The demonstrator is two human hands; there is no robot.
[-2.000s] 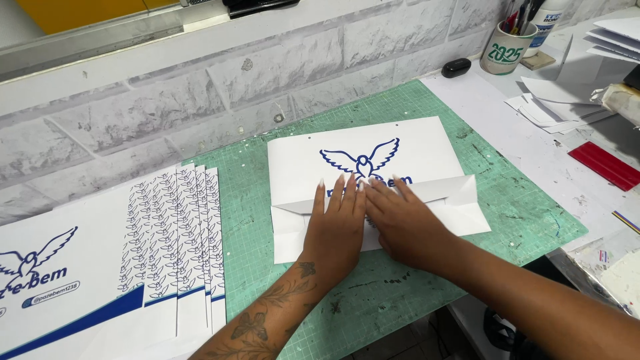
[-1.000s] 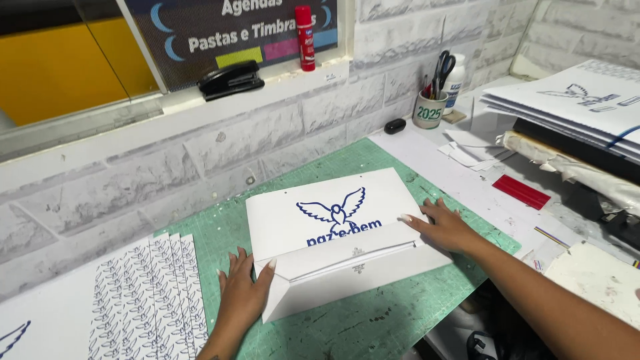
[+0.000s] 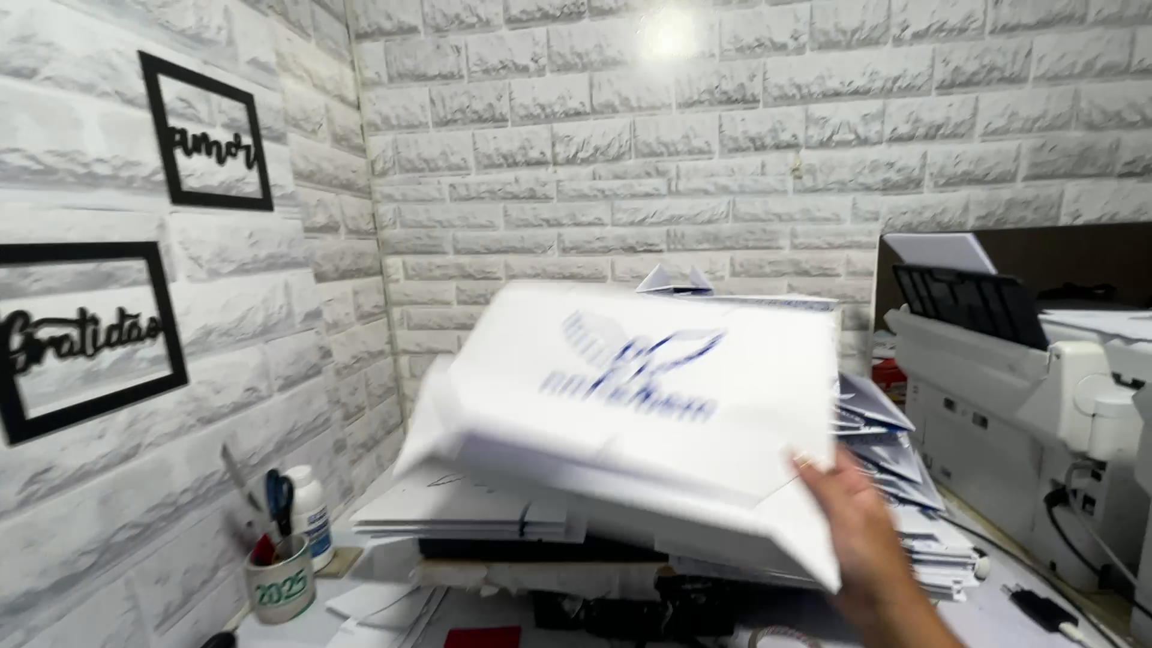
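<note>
A white paper bag with a blue bird print and blue lettering point(image 3: 630, 387) is held up in the air, blurred by motion. My right hand point(image 3: 855, 513) grips its right edge near the folded bottom, thumb on the printed face. The bag's folded end flares out along its lower side. Behind and below it lies a stack of white printed sheets point(image 3: 468, 504); more folded white and blue paper pieces point(image 3: 886, 441) are piled to the right. My left hand is out of the frame.
A cup point(image 3: 281, 580) with scissors and tools stands at lower left beside a white bottle point(image 3: 310, 513). A white printer point(image 3: 981, 405) is at right. A red item point(image 3: 482, 637) and a black cable plug point(image 3: 1039, 612) lie on the desk. Black frames point(image 3: 216, 135) hang on the left wall.
The bag lay on the green cutting mat under both hands; now my right hand holds it up off the mat. My left hand has left the view. The view has swung up and right.
</note>
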